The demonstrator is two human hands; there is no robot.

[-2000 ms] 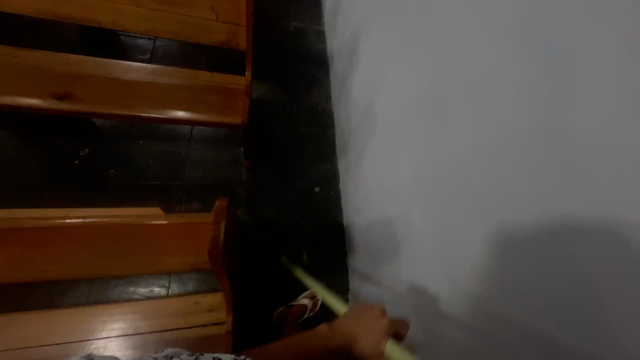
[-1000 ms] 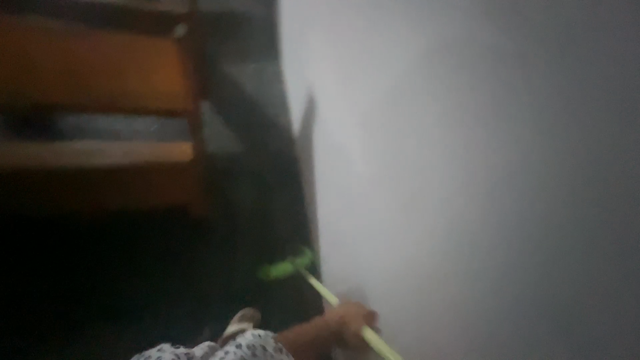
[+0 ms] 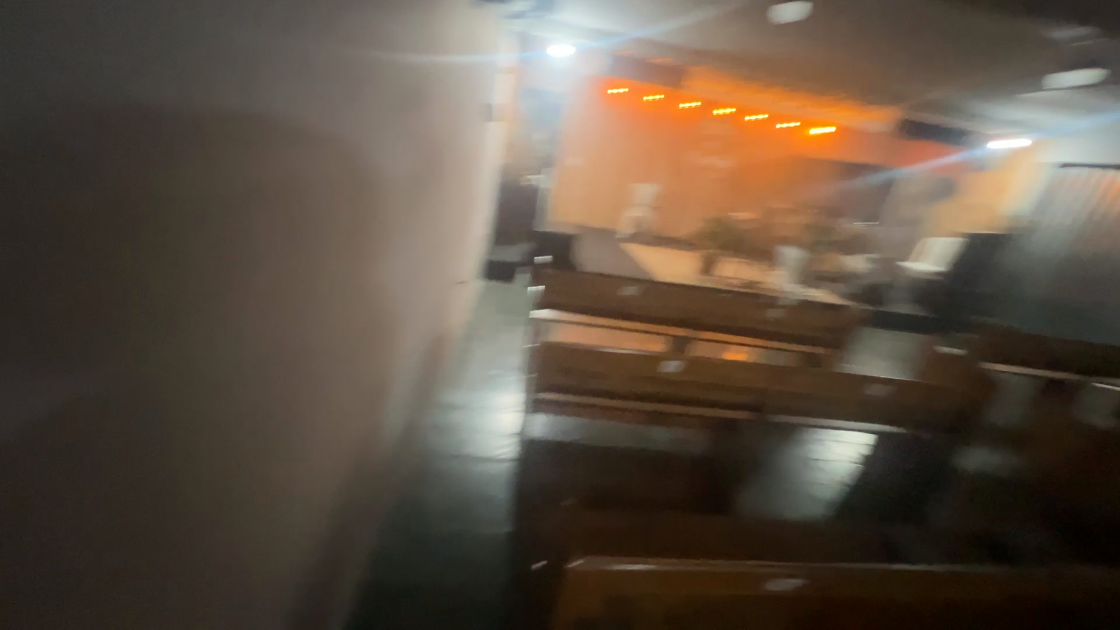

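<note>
Neither my left hand nor my right hand shows in the head view now, and the green-handled tool is out of view too. The picture is blurred. Rows of wooden benches (image 3: 647, 376) stand on the right, with the nearest bench back (image 3: 840, 595) low in the frame. Beyond them a raised platform (image 3: 674, 262) lies under orange light.
A pale wall (image 3: 219, 350) fills the left side. Between it and the bench ends runs a dark, shiny floor strip (image 3: 464, 420). White chairs (image 3: 934, 255) and blurred plants (image 3: 722, 236) are on the platform, below orange lights (image 3: 724, 111).
The view has swung up and round from the floor to the room. The hand and the green-headed tool on its light stick, seen one second ago, are out of view.
</note>
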